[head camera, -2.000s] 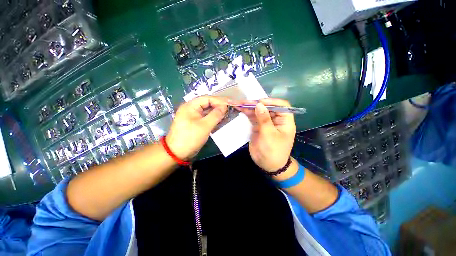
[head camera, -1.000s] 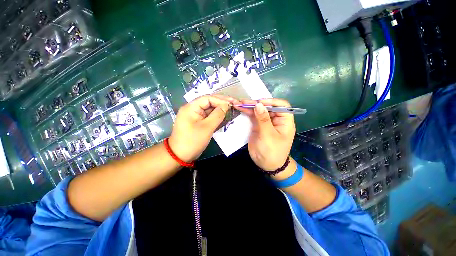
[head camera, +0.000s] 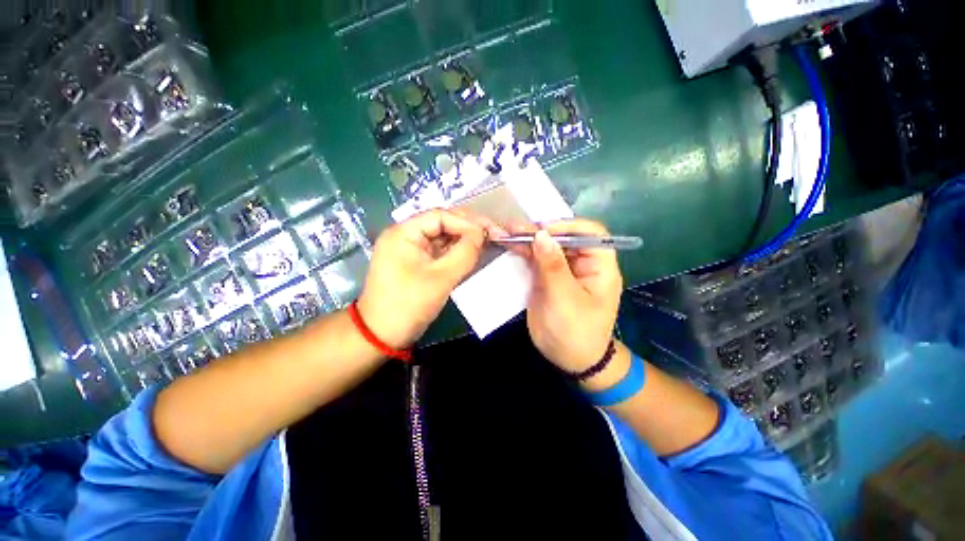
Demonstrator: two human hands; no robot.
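Observation:
My right hand (head camera: 572,291) holds silver tweezers (head camera: 603,242), their tip pointing left to the fingertips of my left hand (head camera: 411,277). My left thumb and forefinger are pinched together at the tip; a tiny part between them is too small to make out. Both hands are over a white backing sheet (head camera: 495,300) with a grey-brown adhesive sheet (head camera: 489,207) on it, partly hidden by the hands. A clear near blister tray (head camera: 508,55) lies just beyond, with several dark modules with pale-green discs (head camera: 456,80).
A wide blister tray (head camera: 159,227) and stacked blister trays (head camera: 201,95) lie left. A white control box (head camera: 720,32), black cable (head camera: 776,137) and blue cable (head camera: 823,148) are upper right. Filled trays (head camera: 783,317) lie lower right, black trays (head camera: 899,106) far right, a cardboard box (head camera: 915,491) below.
The tweezers have turned slightly and their tip still meets the left fingertips. The hands have stayed nearly in place, while the whole view has shifted a little.

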